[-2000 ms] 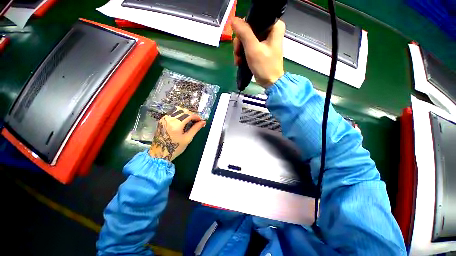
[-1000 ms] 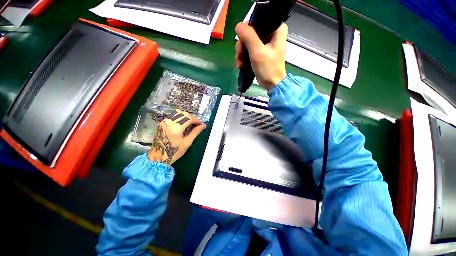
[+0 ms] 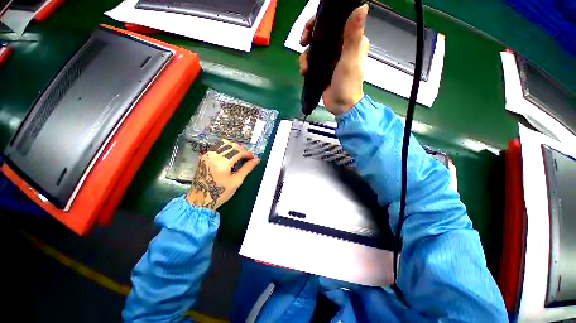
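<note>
A grey laptop bottom cover (image 3: 322, 189) lies on a white foam sheet (image 3: 265, 243) in front of me. My right hand (image 3: 344, 66) grips the black electric screwdriver (image 3: 323, 53), its tip at the cover's far left corner. The screwdriver cord (image 3: 407, 139) runs down over my right forearm, which hides the cover's right part. My left hand (image 3: 221, 167) is over the nearer screw tray (image 3: 183, 158), fingers curled, thumb and fingertips together; whether a screw is between them cannot be told. Screws (image 3: 237, 121) are heaped in the farther tray.
Another laptop cover (image 3: 88, 107) lies on a red-orange pad (image 3: 151, 120) at the left. More covers on white sheets stand at the back (image 3: 208, 7), back right (image 3: 401, 41) and right (image 3: 564, 221). The green bench surface (image 3: 243, 76) shows between them.
My right hand's grip on the screwdriver has shifted slightly, with the tip at the same corner. The covers at the back and back right have moved left. My left hand has barely moved.
</note>
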